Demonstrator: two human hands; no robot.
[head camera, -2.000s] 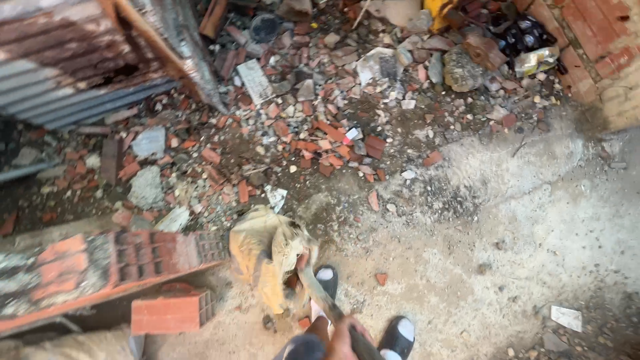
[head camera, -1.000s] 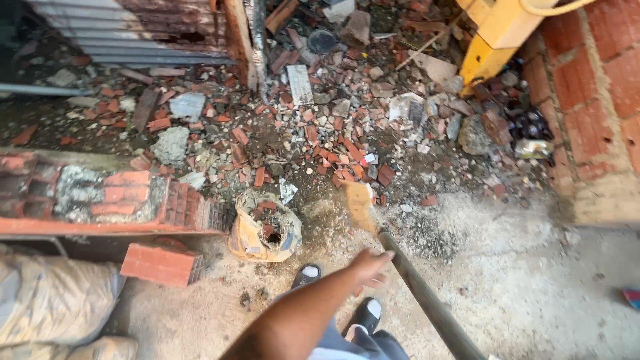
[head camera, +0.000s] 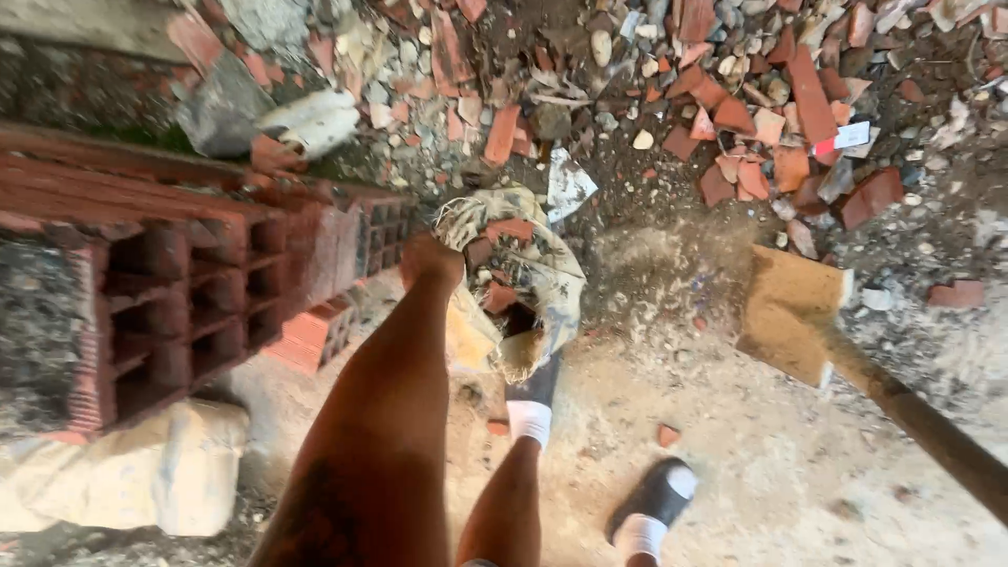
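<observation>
My left hand (head camera: 431, 264) grips the left rim of a woven sack (head camera: 563, 272), fingers curled at its frayed edge. The sack stands upright with its mouth open, and broken red brick pieces (head camera: 510, 230) and small rubble show inside. To the right, a shovel's tan, dirt-coated blade (head camera: 780, 315) rests on the ground beside the rubble. Its long handle (head camera: 921, 417) runs off the lower right edge. My right hand is outside the view, so whether it holds the handle is hidden.
Brick shards and stones (head camera: 756, 157) cover the ground ahead. A hollow-brick wall (head camera: 197, 291) stands at left, with a loose hollow brick (head camera: 303, 339) and a filled sack (head camera: 181, 472) near it. My feet in dark sandals (head camera: 657, 492) are just behind the open sack, on dusty ground.
My left hand has moved from beside the shovel handle to the sack's rim. The shovel blade has moved away from the brick pile, toward me. The view is now closer on the sack.
</observation>
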